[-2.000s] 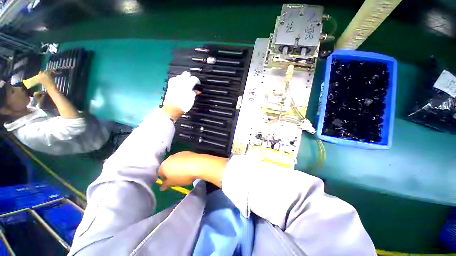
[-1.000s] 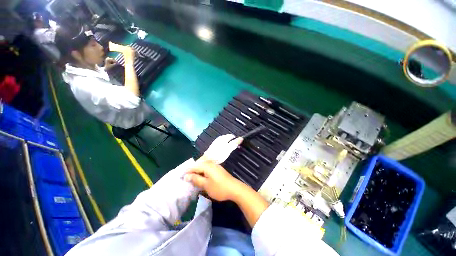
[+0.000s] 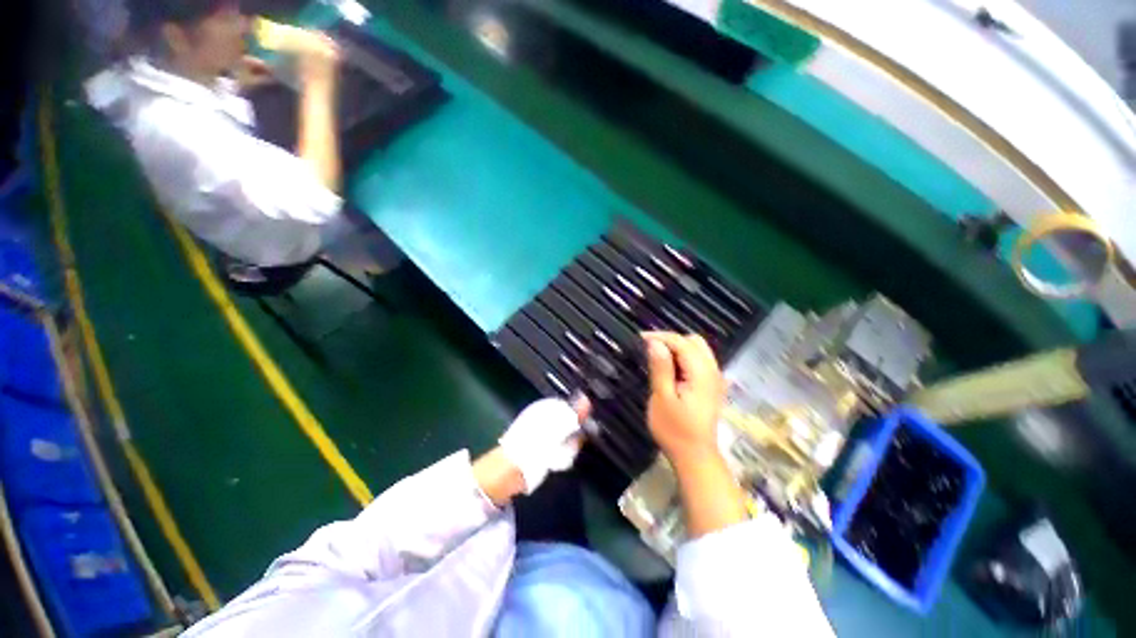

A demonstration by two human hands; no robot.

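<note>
The black slotted tray [image 3: 548, 327] lies on the green bench, with slender black units [image 3: 619, 303] in its rows, some with shiny silver sections. My left hand [image 3: 543, 444], in a white glove or finger covers, is at the tray's near left edge with its fingertips over the slots. My right hand [image 3: 685, 393] is bare, raised over the tray's right part beside the fixture, fingers bent. The view is blurred, and dark units behind the fingers hide whether either hand holds one. The silver-beige fixture [image 3: 775, 364] stands right of the tray, partly behind my right forearm.
The blue bin [image 3: 970, 499] of small black parts is right of the fixture, with a bagged item [image 3: 1036, 563] beyond it. A yellowish post [image 3: 1007, 389] rises behind the bin. A tape roll [image 3: 1061, 254] is at the shelf edge. Another person [image 3: 206, 143] sits at the far left.
The black unit that stuck out from my left hand no longer shows clearly. My right hand has left my left wrist and moved right, over the tray. The camera view has turned.
</note>
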